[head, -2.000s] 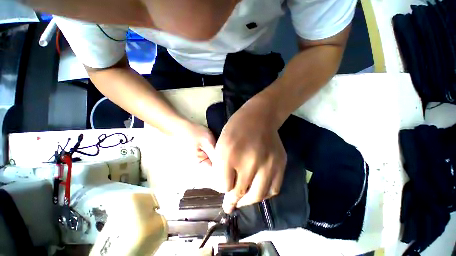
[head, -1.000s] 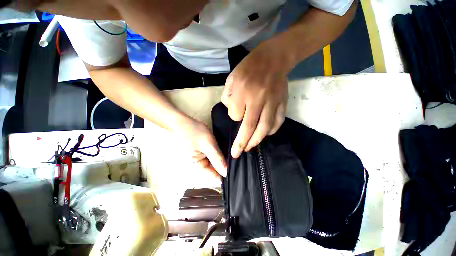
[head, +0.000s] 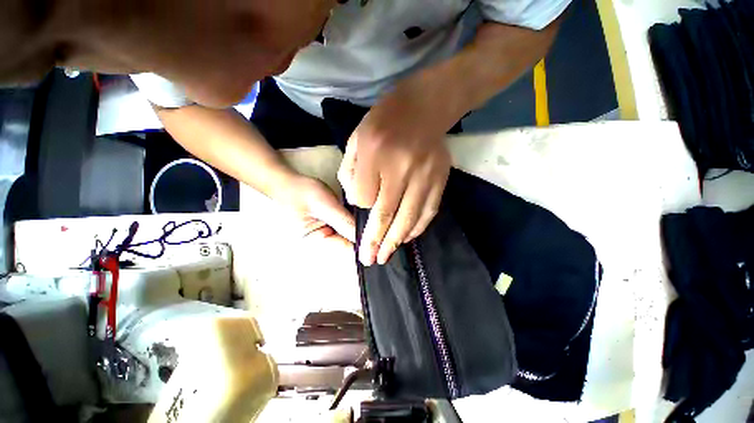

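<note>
The black bag body [head: 475, 310] lies right of the machine head, its lower left edge at the dark presser foot area [head: 384, 376]. A zipper [head: 431, 318] runs down its grey-black panel. My left hand [head: 398, 186], on the picture's right, presses its fingertips on the panel near the left seam edge and covers part of it. My right hand [head: 321, 213], on the picture's left, pinches that edge; its fingertips are partly hidden. A small pale label [head: 503, 284] shows on the black fabric.
The cream machine head [head: 219, 363] stands at bottom left, with a red-handled tool [head: 107, 297] on the machine. Black cord [head: 157, 240] lies on the white surface. Dark fabric piles [head: 707, 306] are at the right edge. A face and white shirt fill the top.
Both hands have moved from the foot area up along the seam edge, then slightly further up and left. The zipped panel is uncovered and tilts more, and the pale label shows.
</note>
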